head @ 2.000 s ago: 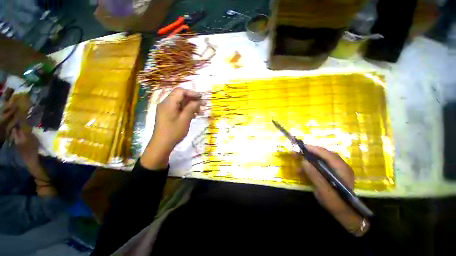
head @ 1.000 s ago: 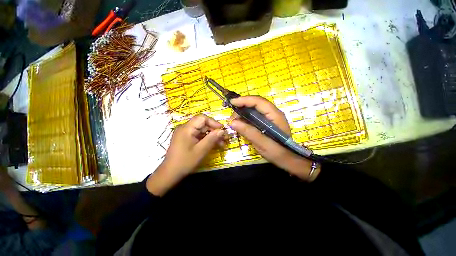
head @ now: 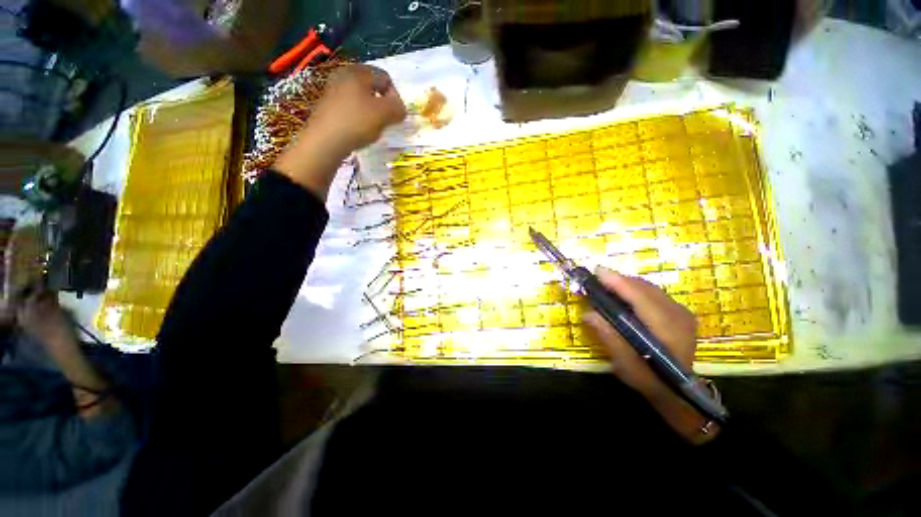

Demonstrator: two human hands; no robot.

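My right hand (head: 646, 338) holds a dark pen-shaped soldering iron (head: 641, 343) over the yellow film panel (head: 626, 182), its tip pointing up and left above the sheet. Short dark and red-brown lead wires (head: 379, 293) stick out past the panel's left edge. My left hand (head: 353, 111) is at the wire bundle (head: 278, 121) and covers its right part. The left fingers are bent, and whether they hold a wire cannot be told.
A second yellow panel stack (head: 177, 202) lies at the left. Red-orange-handled pliers (head: 299, 50) are behind the wires. A dark brown box (head: 566, 61) stands behind the panel. An amber patch (head: 432, 106) lies near the wires. Another person's hand (head: 45, 318) shows far left.
My left hand has moved from the panel's left part up to the wire bundle. My right hand and the iron have drawn back from the wires at the panel's left side.
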